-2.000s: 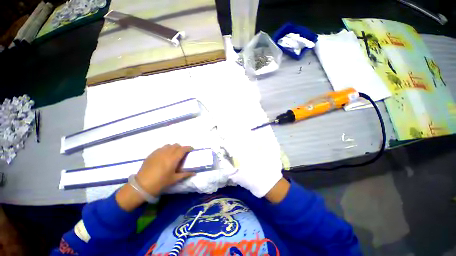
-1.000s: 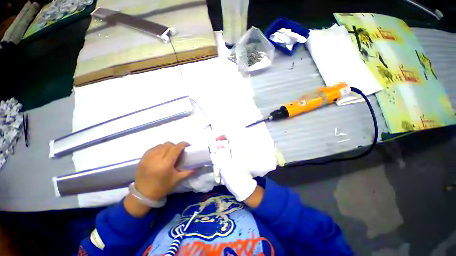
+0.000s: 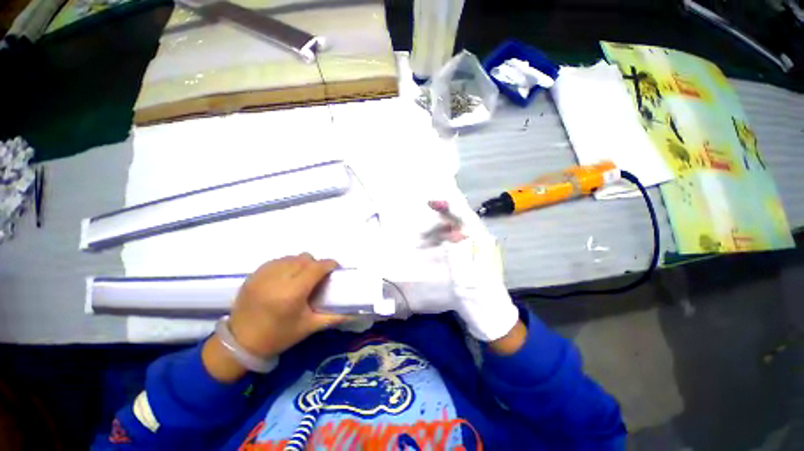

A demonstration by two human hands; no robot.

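My left hand point(image 3: 280, 304), bare with a pale bracelet, grips a light bar point(image 3: 176, 294) near its right end. The bar lies at the near edge of the white padding point(image 3: 238, 151), with a white end cap point(image 3: 385, 299) and a thin wire at its right end. My right hand point(image 3: 476, 282), in a white glove with bare fingertips, is right of that end, apart from it. Its fingers are spread and blurred, and I see nothing held in it. A second light bar point(image 3: 220, 201) lies behind. The orange electric screwdriver point(image 3: 560, 188) lies to the right, its nose close to my right fingertips.
A foam-topped board point(image 3: 273, 101) at the back carries another bar point(image 3: 256, 26). The screw container point(image 3: 463, 101), blue tray point(image 3: 526, 85), white folded sheet point(image 3: 608, 123) and printed sheet point(image 3: 705, 154) stand back right. A heap of small white pieces point(image 3: 13, 181) and a slim dark tool point(image 3: 39, 195) lie far left.
My right hand has left the bar's right end and moved right, towards the screwdriver, with fingers opened. The held bar has turned from its grey face to its white face. The view has shifted slightly.
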